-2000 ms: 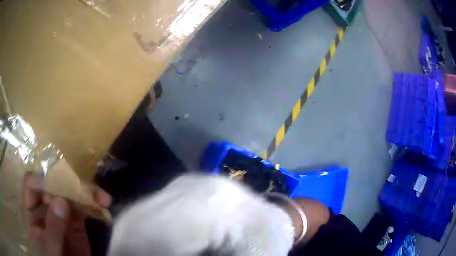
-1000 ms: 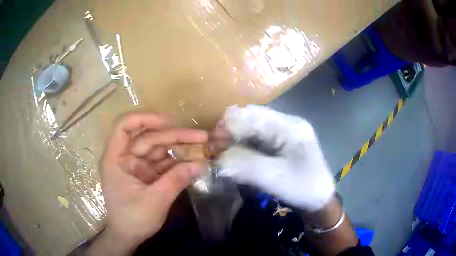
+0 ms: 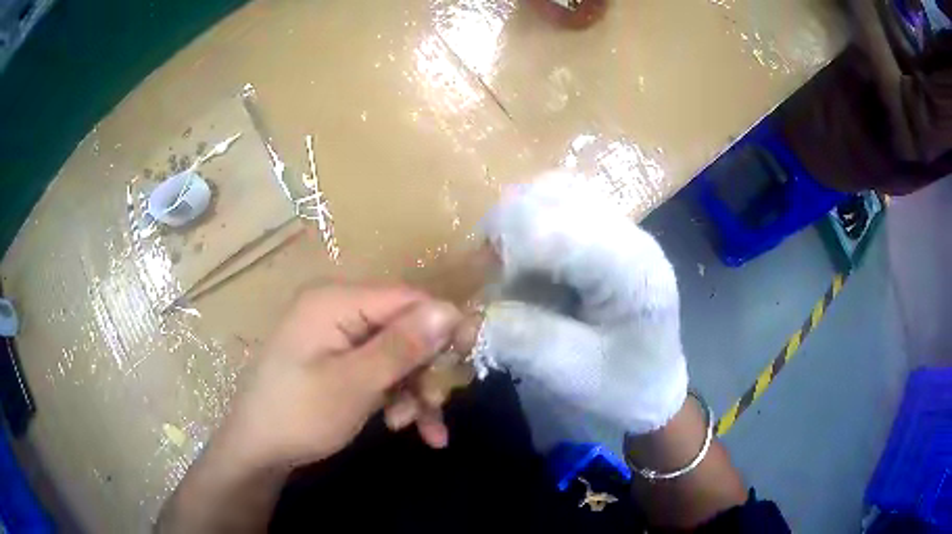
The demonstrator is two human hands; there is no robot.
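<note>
My bare left hand (image 3: pixel 350 365) is in the middle, over the table's near edge, its fingers bent and pinched together. A small tan-yellow piece (image 3: pixel 451 375) shows partly between its fingers; it is blurred and mostly hidden. My right hand (image 3: pixel 595 302), in a white knit glove with bare fingertips, meets the left fingertips from the right. Its thumb and fingers curve toward the same spot; whether they grip the piece is unclear.
On the tan table (image 3: pixel 365 136), a small whitish cup (image 3: pixel 180 198) and swabs lie on cardboard (image 3: pixel 235 209) at the left. A blue stool (image 3: pixel 741 198) and a person's dark sleeve (image 3: pixel 866 125) are at the right. A blue box (image 3: pixel 590 464) is below.
The view has swung back over the table from the floor. My hands, apart at first, are now together. The clear bag seen hanging below them a second ago no longer shows.
</note>
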